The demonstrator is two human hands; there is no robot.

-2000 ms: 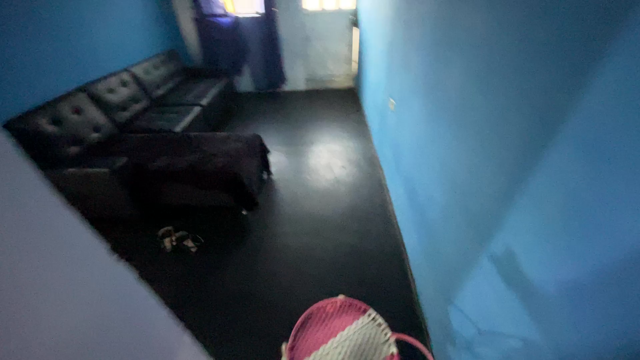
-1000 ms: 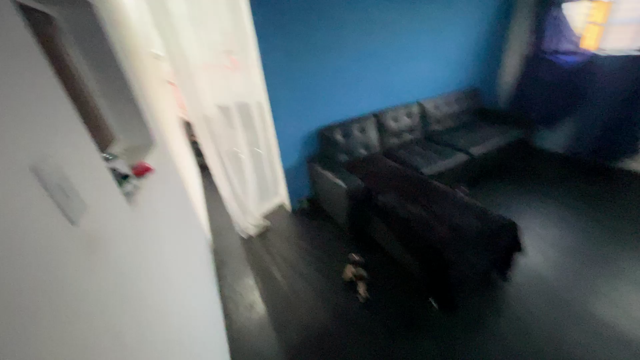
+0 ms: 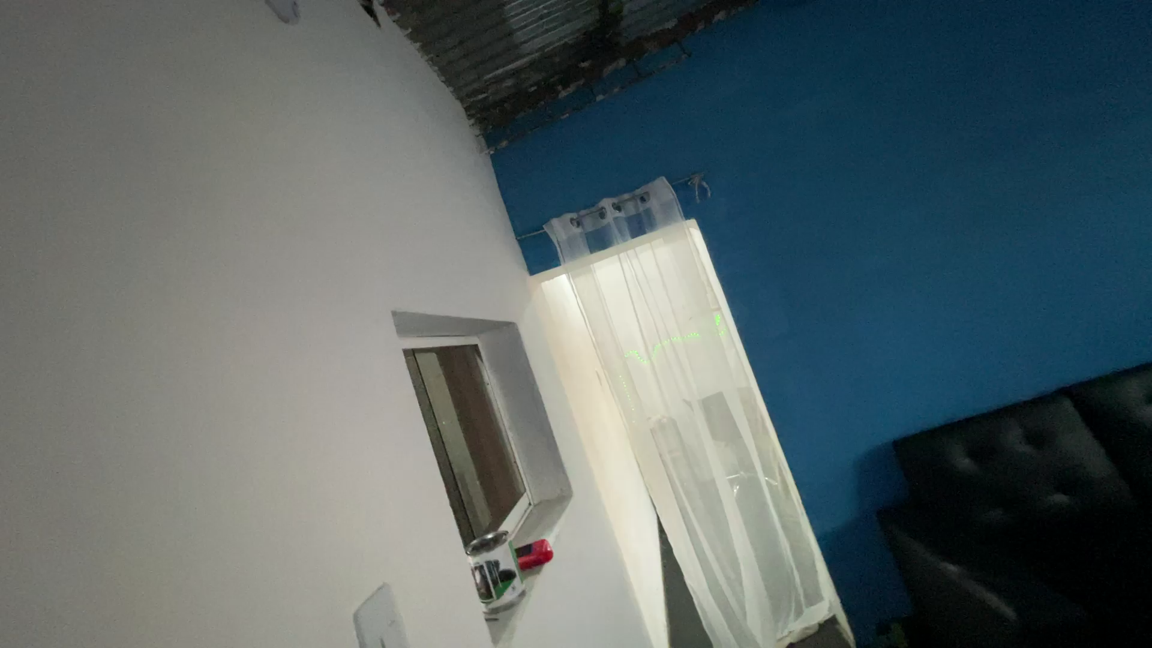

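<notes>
Neither my left hand nor my right hand is in the head view, so what they hold cannot be seen. A sheer white curtain hangs on a rod across a lit doorway in the blue wall. To its left, a small window is recessed in the white wall. On the window's sill stand a can or mug with a printed side and a red object.
A black tufted sofa stands against the blue wall at the lower right. Corrugated metal roofing shows overhead. A pale wall plate is low on the white wall.
The view has swung left and up, from the sofa and dark floor to the doorway and roof. The pink and white woven object seen earliest is out of view.
</notes>
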